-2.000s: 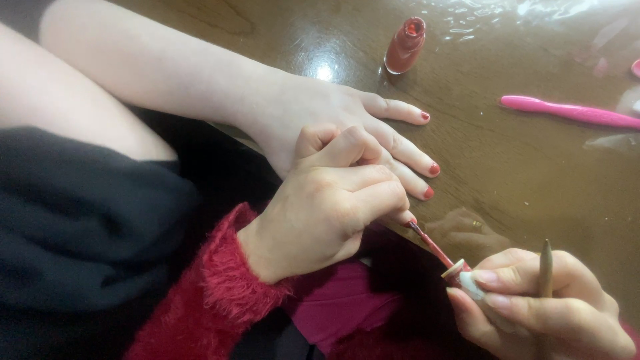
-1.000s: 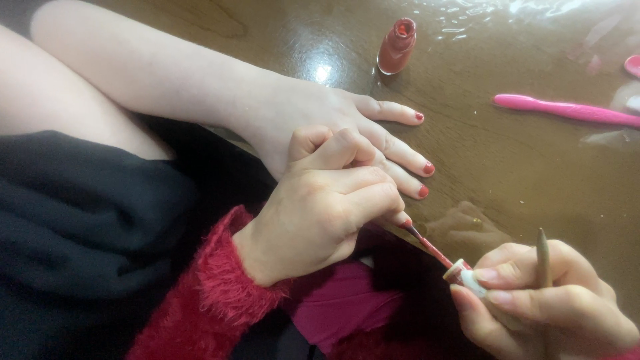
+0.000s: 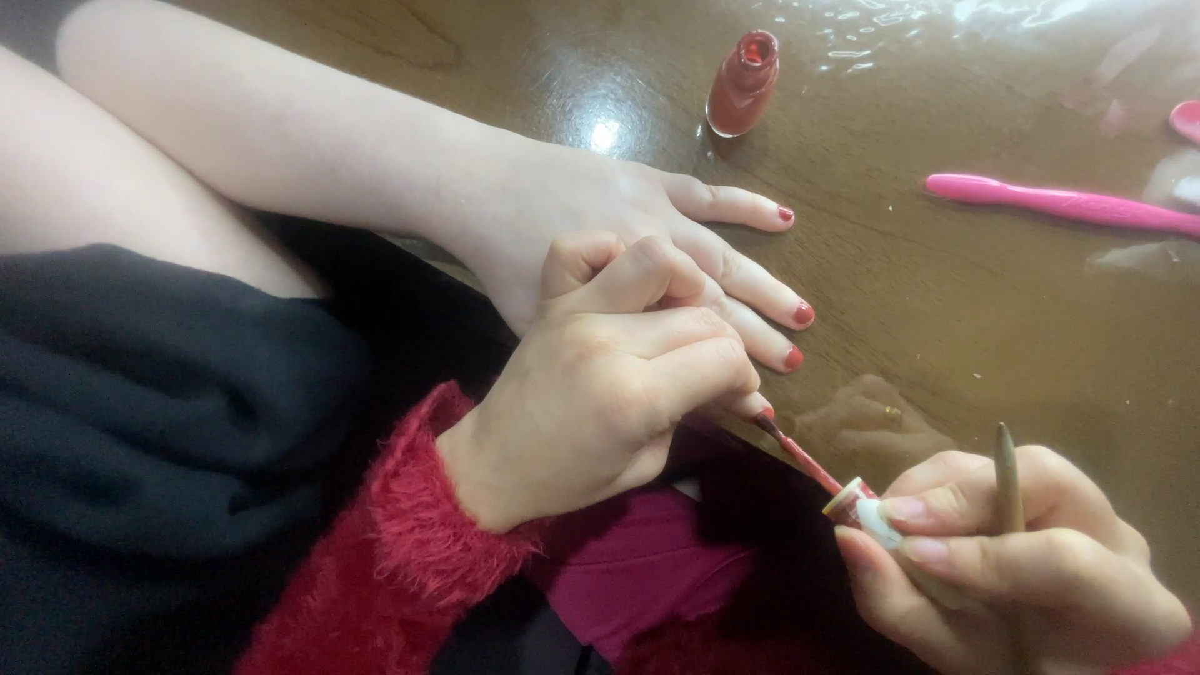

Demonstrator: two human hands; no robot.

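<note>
My left hand (image 3: 609, 384), in a fuzzy red sleeve, is closed around a finger of another person's hand (image 3: 600, 202), which lies spread on the table. My right hand (image 3: 1022, 553) grips the cap (image 3: 867, 516) of a nail polish brush (image 3: 806, 464) and also has a thin wooden stick (image 3: 1008, 478) between its fingers. The brush tip touches the red nail of the held finger. Three other visible nails of that hand are red too. An open bottle of red nail polish (image 3: 743, 86) stands upright beyond the fingers.
A pink plastic handle (image 3: 1059, 202) lies at the right on the glossy brown table (image 3: 937, 309). Another pink piece (image 3: 1186, 120) is cut off by the right edge. The person's black clothing (image 3: 141, 403) fills the lower left.
</note>
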